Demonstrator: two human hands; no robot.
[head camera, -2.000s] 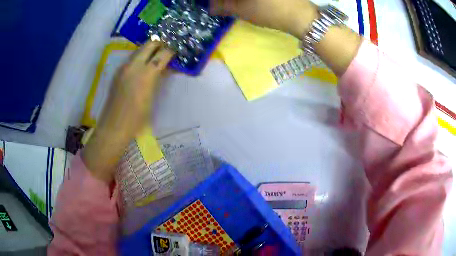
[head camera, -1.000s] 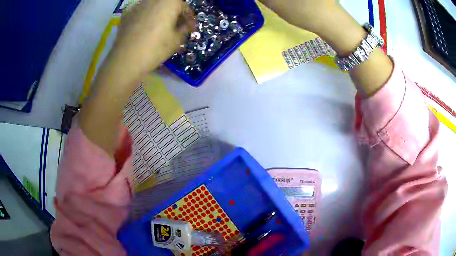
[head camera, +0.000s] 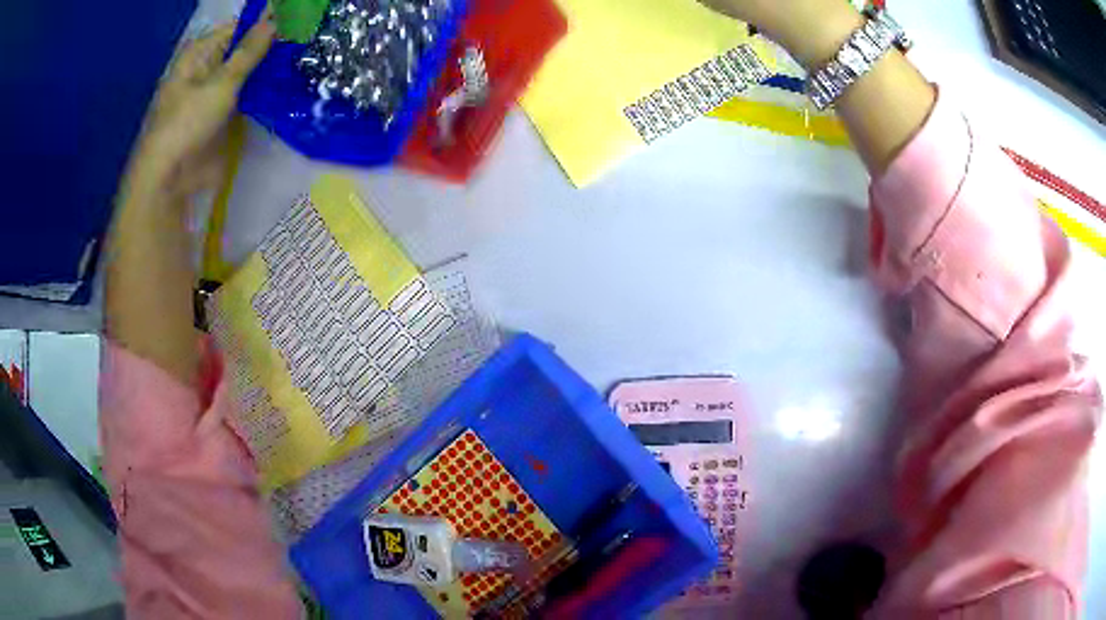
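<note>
The blue parts bin, filled with shiny small metal parts and a green piece, is at the top, cut off by the frame edge. My left hand is at its left side, fingers on the bin's wall. The red bin touches the blue bin's right side and holds a few whitish pieces. My right hand is mostly cut off by the top edge, right of the yellow-backed label sheet; its fingers are out of view.
More label sheets lie below my left hand, partly under the blue stationery tray, which holds dot stickers and a small white bottle. A pink calculator and black round object are right. A blue folder is left.
My left hand has moved out of the metal parts to the bin's left side. The blue bin has shifted left, and the red bin now shows beside it. My right hand is further out of view.
</note>
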